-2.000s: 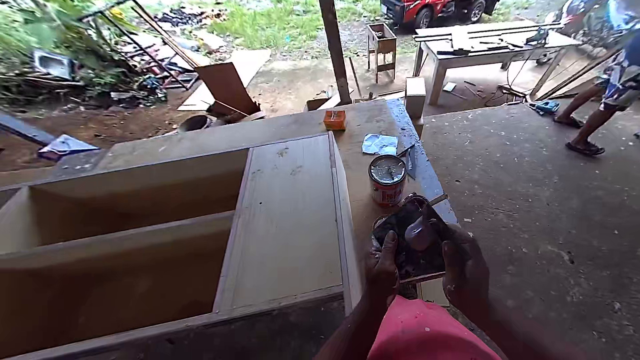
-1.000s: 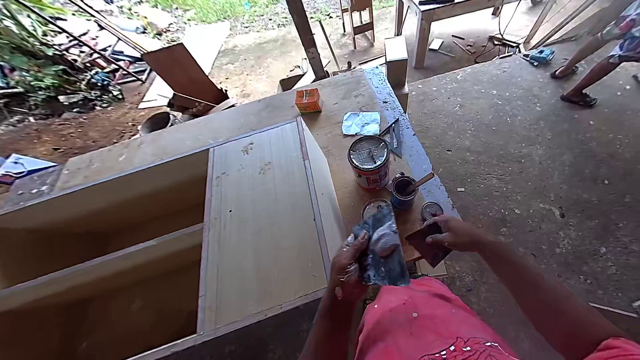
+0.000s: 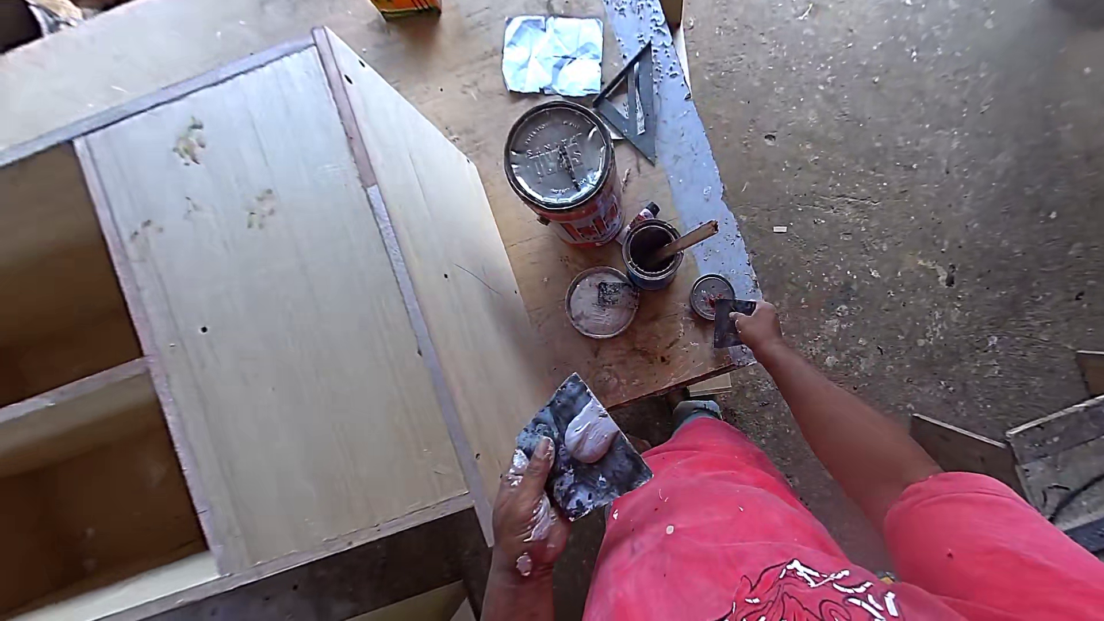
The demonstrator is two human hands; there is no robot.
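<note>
My left hand, smeared with whitish paste, holds a stained square board bearing a lump of pale putty. My right hand grips a dark, flat rectangular spreader at the table's corner, by a small round lid. An open small can with a wooden stick in it stands beyond, beside a pale round lid and a large metal paint can with its lid on. Left of these lies a wooden cabinet with filler along its edges.
A triangular set square and a creased pale sheet lie behind the large can on the wooden table. An orange box is at the top edge. Boards stand on the concrete floor at lower right.
My hands were close together at the board two seconds ago; now they are well apart, the right one off to the right with the spreader. The view has tilted down.
</note>
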